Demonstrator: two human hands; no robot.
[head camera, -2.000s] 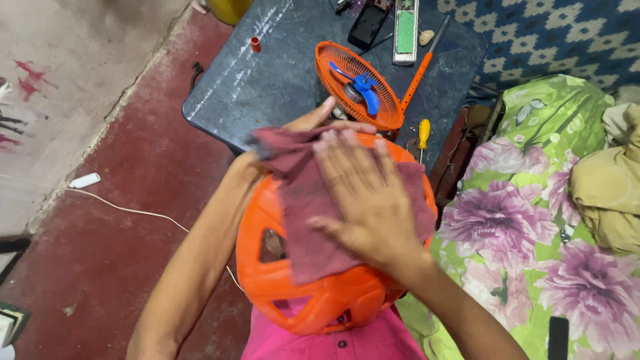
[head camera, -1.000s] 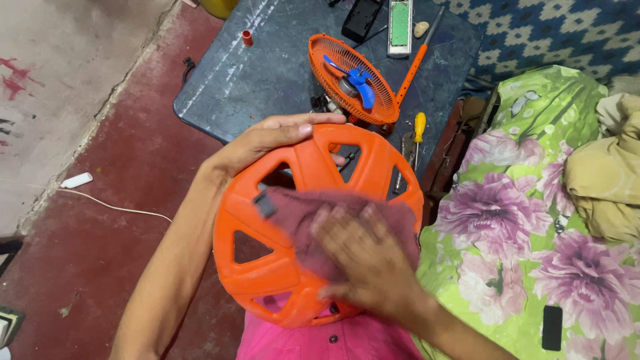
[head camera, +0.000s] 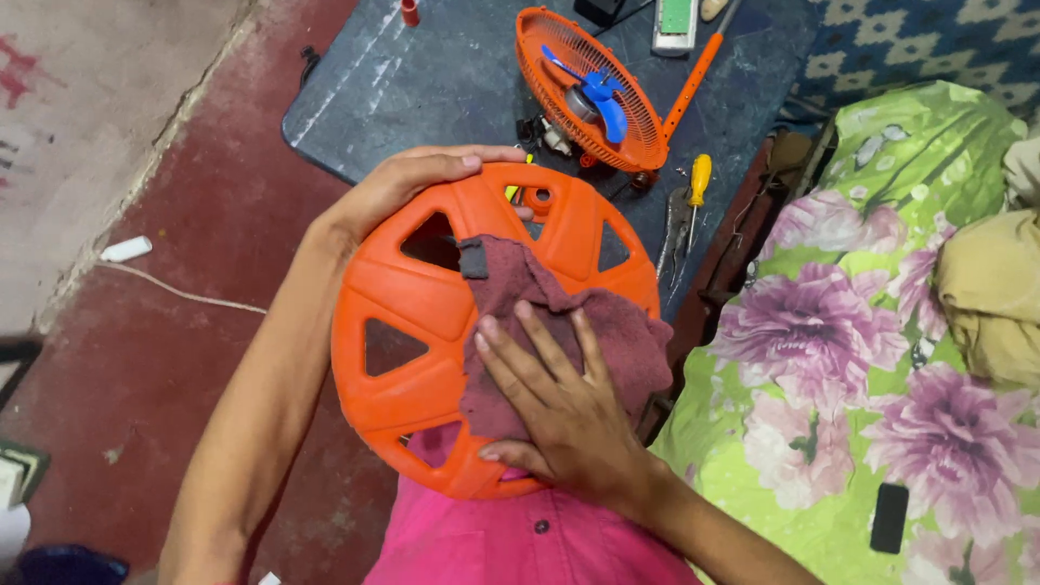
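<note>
An orange round plastic piece (head camera: 398, 301) with triangular openings, likely a fan base, is held in front of the pink shirt. My left hand (head camera: 418, 179) grips its upper rim, some fingers hidden behind it. A maroon cloth (head camera: 626, 333) with a dark patch lies over its middle and right part. Flat on the cloth, fingers spread, rests my right hand (head camera: 561, 398), pressing it to the plastic. Beyond the rim stands a small orange fan head (head camera: 642, 97) with blue blades (head camera: 603, 93) and an orange stem (head camera: 693, 85).
On the dark table (head camera: 439, 97) lie a yellow-handled screwdriver (head camera: 699, 183), locking pliers (head camera: 673, 231), a device with a green panel (head camera: 674, 24) and a red cap (head camera: 409, 11). A floral-covered bed (head camera: 731, 422) with a black phone-like object (head camera: 889, 517) is at right. A white cable (head camera: 187, 292) crosses the red floor.
The orange piece has turned its face more toward the view since two seconds ago. My right hand and the cloth have moved from its upper part to the middle and right.
</note>
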